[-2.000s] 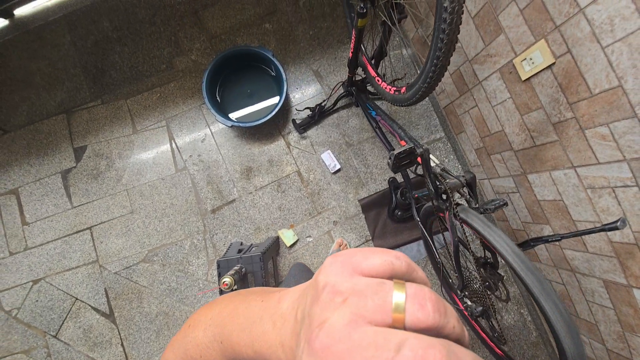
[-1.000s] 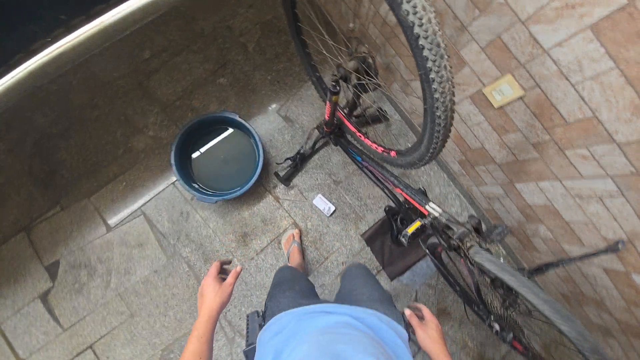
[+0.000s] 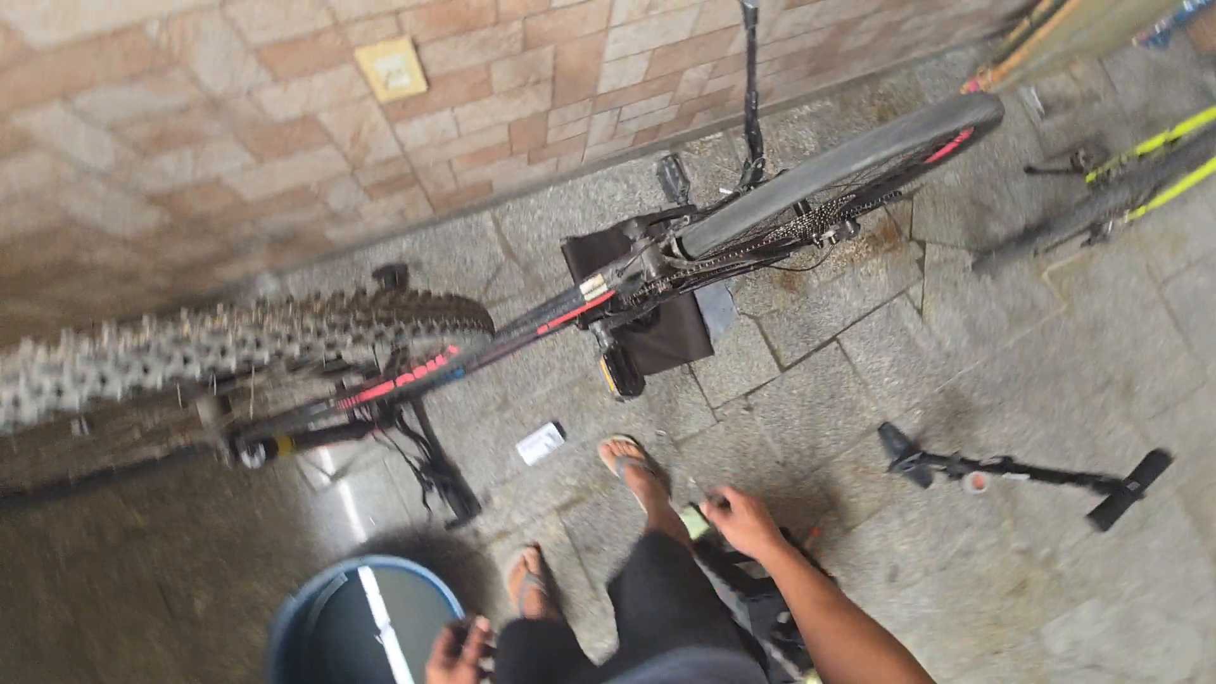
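Note:
My left hand [image 3: 460,652] is low in the view, beside the rim of a blue plastic basin [image 3: 285,622] of water; its fingers are bent and blurred, and whether it holds anything is unclear. My right hand [image 3: 741,521] hangs beside my right knee, above a black tool box [image 3: 750,589] and a green sponge-like piece [image 3: 694,522]; its fingers are curled and its grip is not clear. Ahead of me a black and red mountain bike [image 3: 494,347] rests upside down, wheels up, a dark cloth [image 3: 665,337] under its saddle area. A small white box [image 3: 541,444] lies on the floor.
A black floor pump [image 3: 1007,467] lies on the stone floor at the right. Part of a second bike with yellow-green parts [image 3: 1145,142] shows at the right edge. The tiled wall [image 3: 532,85] with an outlet plate [image 3: 391,68] runs behind the first bike.
The view has swung strongly to the right, bringing the floor pump and second bike into sight. Two seconds ago a hand with a ring was raised close to the camera; both hands are now low.

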